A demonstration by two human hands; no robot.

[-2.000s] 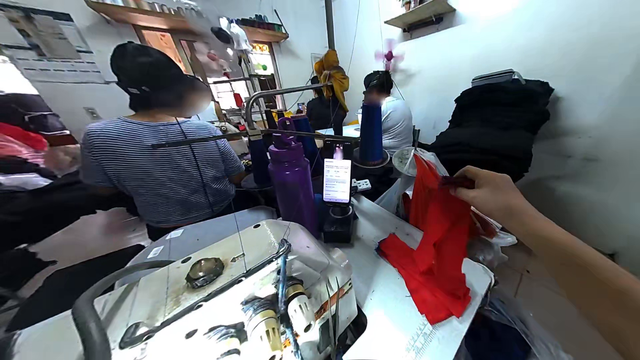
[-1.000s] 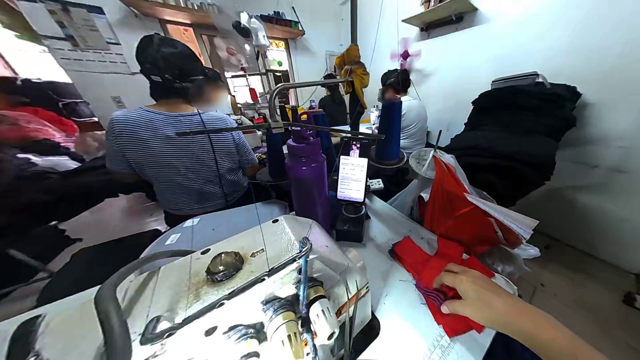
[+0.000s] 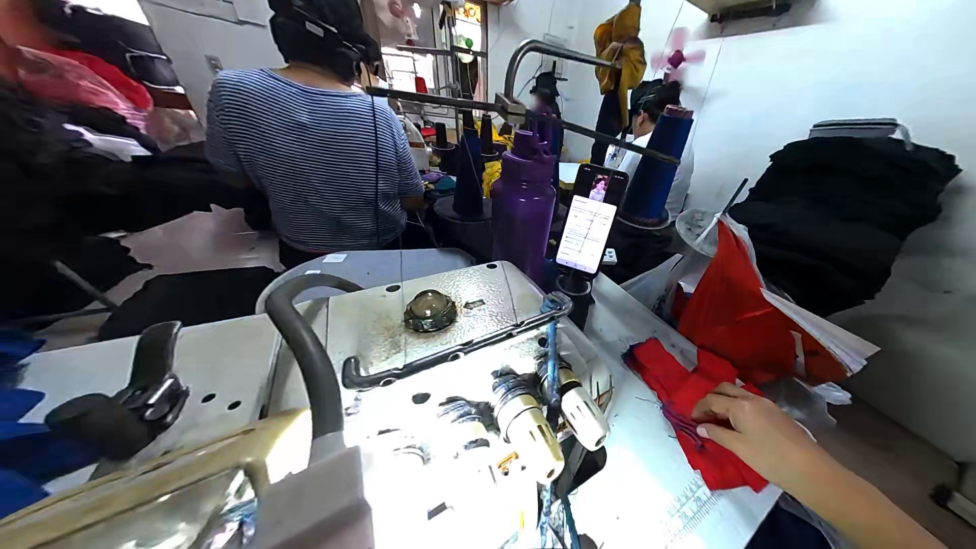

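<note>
My right hand (image 3: 751, 435) rests on red fabric pieces (image 3: 709, 450) on the white table at the right, its fingertips bent down at a dark purple, striped bit of cloth (image 3: 684, 424). Whether the fingers grip it cannot be made out. To the left of the fabric stands an industrial sewing machine (image 3: 450, 320) with a sight glass on top and several thread tension knobs (image 3: 530, 427). My left hand is out of view.
Behind the machine stand a purple bottle (image 3: 524, 206), a phone on a holder (image 3: 589, 221) and blue thread cones (image 3: 660, 168). A bag with red cloth (image 3: 736, 305) hangs at the table's right edge. Black fabric (image 3: 846, 213) is piled beyond. A person in a striped shirt (image 3: 313, 152) is at the left.
My right hand was raised beside the bag two seconds ago, holding something dark, then came down onto the red fabric. The view has shifted, showing more of the machine's near side.
</note>
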